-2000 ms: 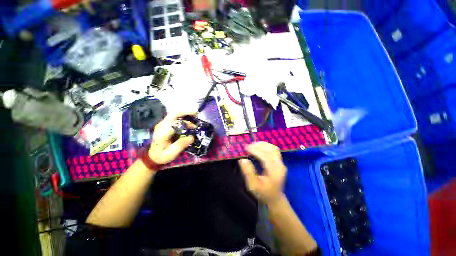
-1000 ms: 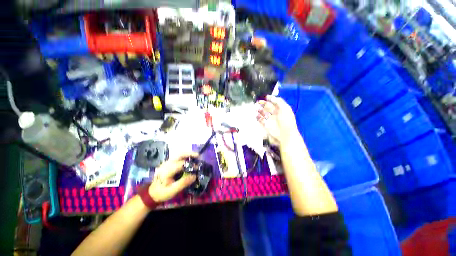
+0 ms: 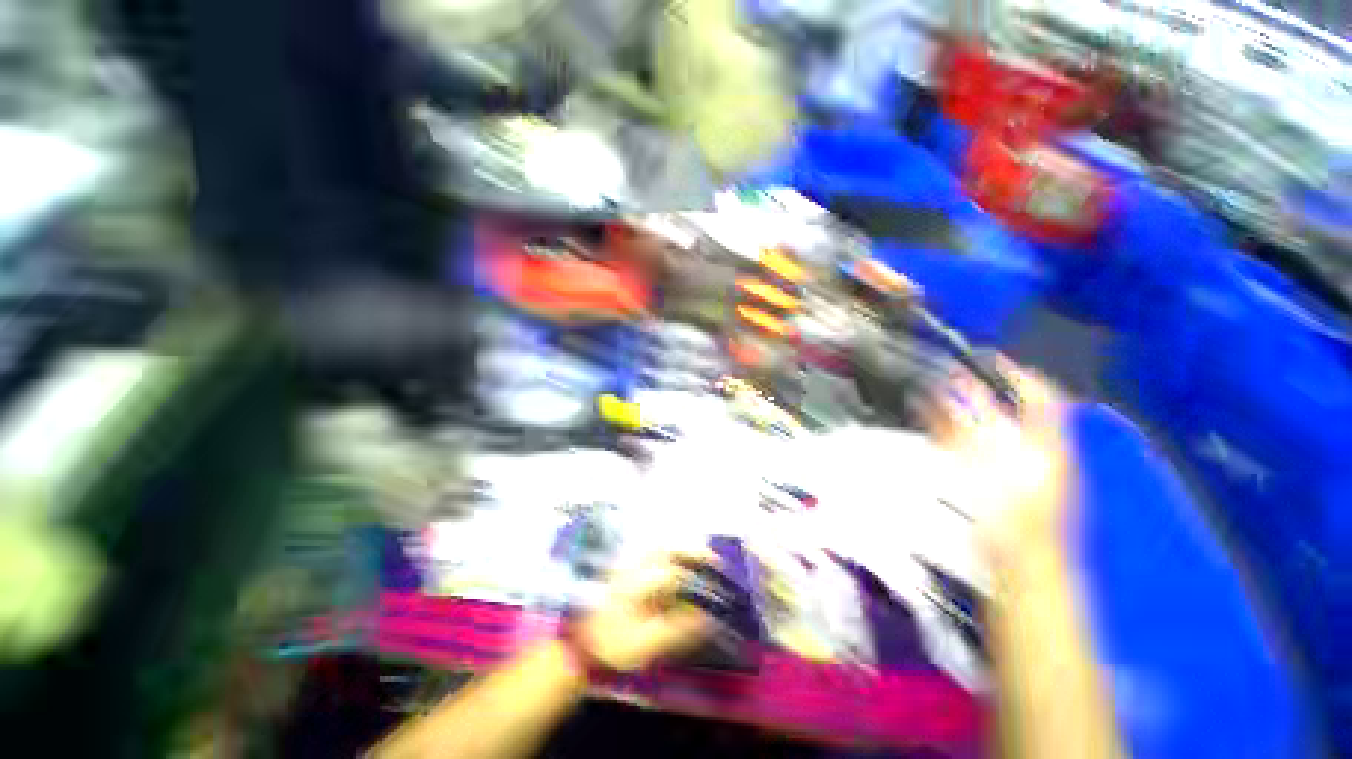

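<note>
The whole head view is badly blurred. My left hand is at the front edge of the bench, its fingers on a black housing unit; the unit's details are smeared. My right hand is raised over the back right of the bench, by the blue tote. A dark thin streak runs by its fingertips; I cannot tell whether the hand holds it.
White paper covers much of the bench, with a pink-red front edge. A large blue tote stands at the right. Glowing orange-red digits and a red bin are at the back. Blue totes fill the far right.
The view has swung left and up, so the bench sits lower and further right. My right hand first rose from the front edge to the back right. My left hand keeps the unit.
</note>
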